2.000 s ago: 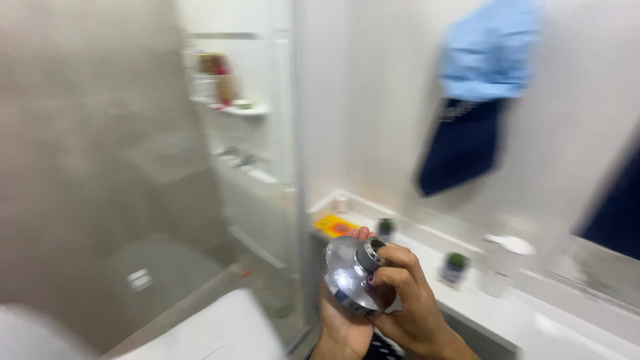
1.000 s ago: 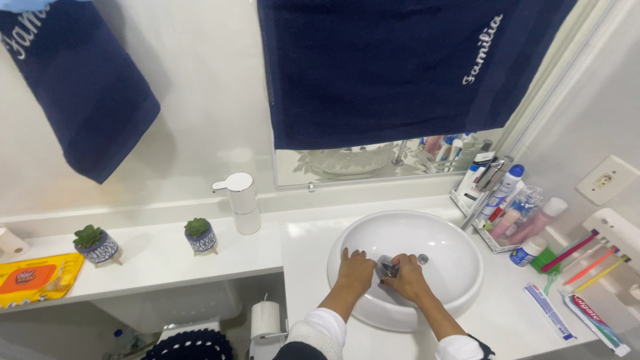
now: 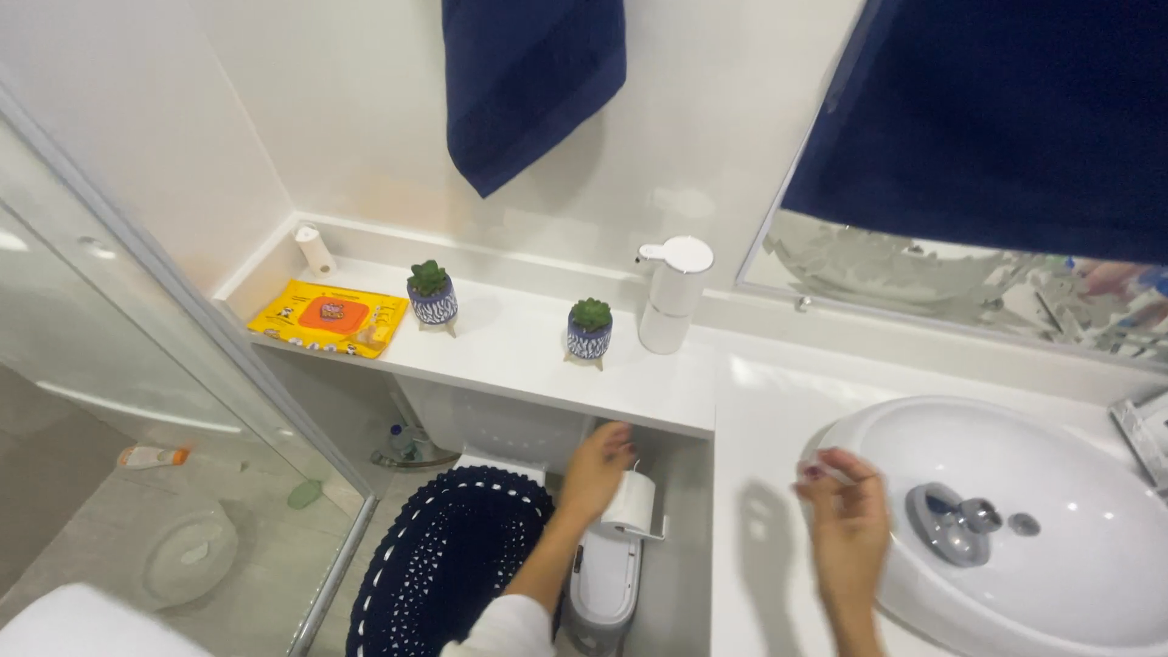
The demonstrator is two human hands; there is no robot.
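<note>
My left hand (image 3: 595, 470) is over the edge of the shelf, above a toilet paper roll (image 3: 630, 504) on its holder; its fingers are blurred and partly curled, with nothing seen in them. My right hand (image 3: 844, 511) hovers by the left rim of the white vessel sink (image 3: 1049, 584), fingers bent and apart, holding nothing. A round chrome shower head (image 3: 944, 525) lies in the basin beside the drain (image 3: 1024, 524). Left of the sink stands a white soap dispenser (image 3: 671, 297).
Two small potted succulents (image 3: 432, 297) and a yellow wipes pack (image 3: 330, 318) sit on the white shelf. Below are a toilet with a navy crocheted cover (image 3: 456, 566) and a narrow bin (image 3: 604, 579). A glass shower panel (image 3: 182, 365) is at left; navy towels (image 3: 538, 82) hang above.
Both hands have let go of the shower head, which now lies in the sink. They have moved out of the basin to the left. The view has swung left.
</note>
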